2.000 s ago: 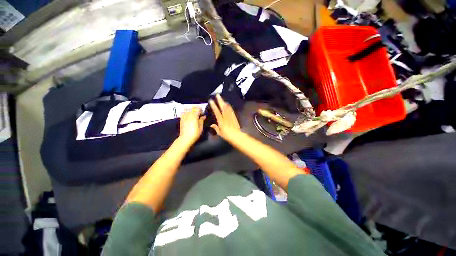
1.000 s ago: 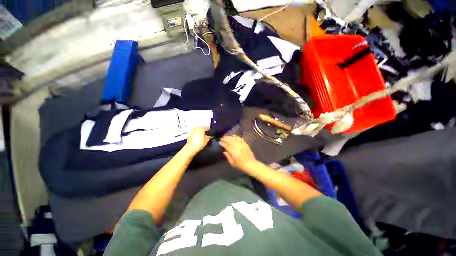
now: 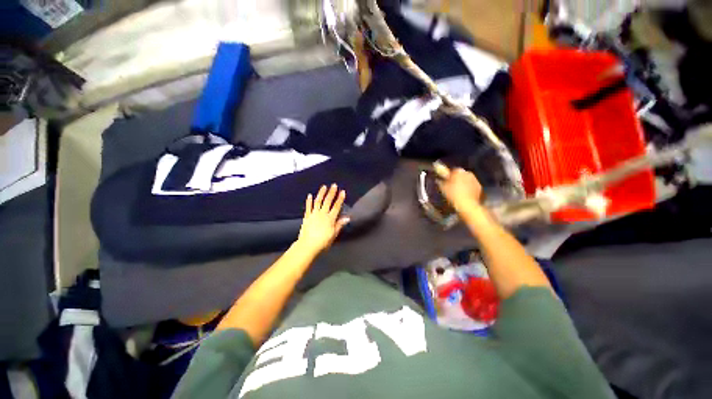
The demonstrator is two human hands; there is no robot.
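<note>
A black garment piece (image 3: 258,199) with white blocks lies spread on the dark padded board (image 3: 125,226). My left hand (image 3: 321,221) lies flat on the garment's near edge at its right part, fingers apart, holding nothing. My right hand (image 3: 459,189) is closed around the tan handle of the steam iron (image 3: 425,195), which stands on the table right of the board. My fingers hide most of the handle, and the iron is slightly blurred.
A whitish wrapped hose (image 3: 437,87) crosses above the iron. Black-and-white pieces (image 3: 418,117) lie heaped beyond it. A red basket (image 3: 578,140) stands at the right. A blue block (image 3: 222,90) lies behind the board. A blue basket (image 3: 461,300) with red and white items is below the table edge.
My right hand has left the garment and moved right onto the iron's handle. My left hand has opened flat on the cloth. The garment's right part now lies flatter, with less white showing.
</note>
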